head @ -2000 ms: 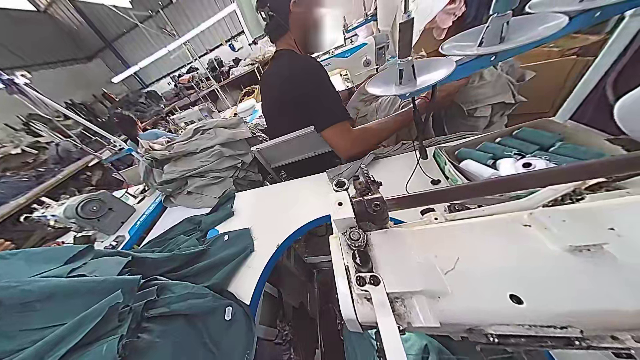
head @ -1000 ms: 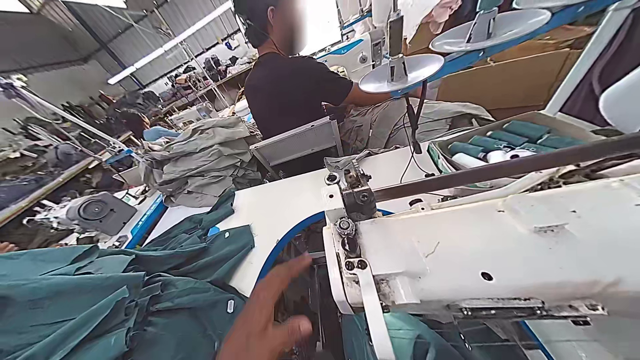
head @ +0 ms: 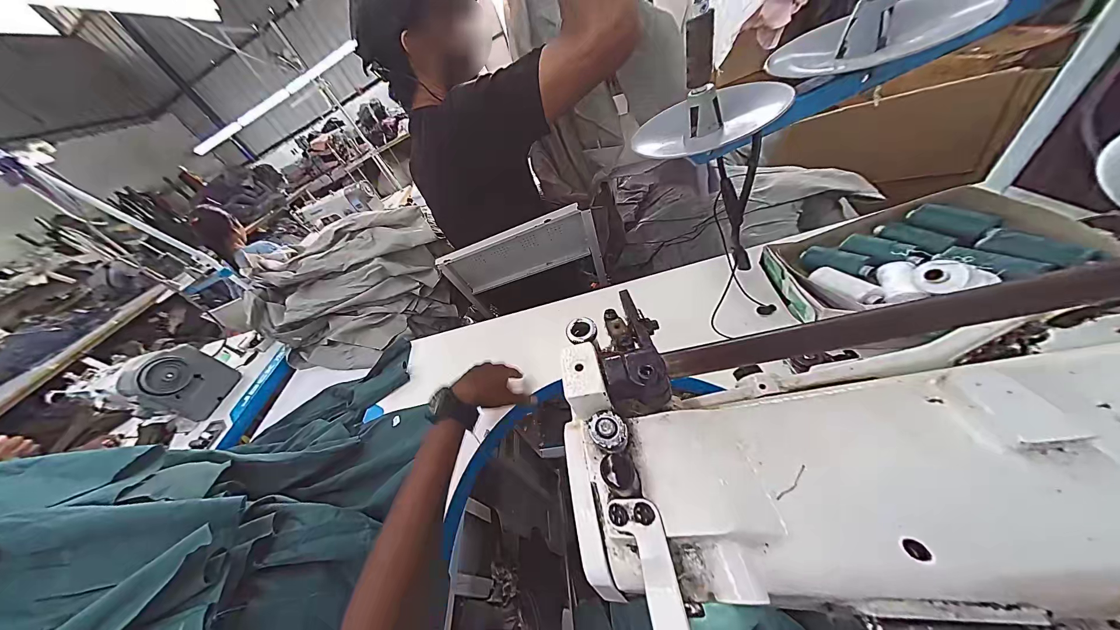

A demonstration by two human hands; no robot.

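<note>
My left hand point(head: 492, 385), with a dark band at the wrist, reaches over the white tabletop point(head: 525, 325) beside its curved blue edge. Its fingers are curled; a small pale spot shows at the fingertips, and I cannot tell whether they grip anything. Dark green fabric point(head: 175, 525) lies heaped left of my forearm. To the right of the hand stands the worn white head of an industrial sewing machine point(head: 831, 490), with a metal knob point(head: 607, 431) at its near end. More green fabric point(head: 726, 615) shows under the machine. My right hand is out of view.
A co-worker point(head: 477, 166) in a black top is behind the table, with an arm raised by grey fabric. Grey garments point(head: 350, 289) are piled at the left. A cardboard box point(head: 779, 284) holds green and white thread cones, near a spool stand point(head: 713, 122). Someone's fingers point(head: 16, 447) show far left.
My left hand, out of view two seconds ago, came in low beside the machine and has moved up over the tabletop. The co-worker's arm has risen.
</note>
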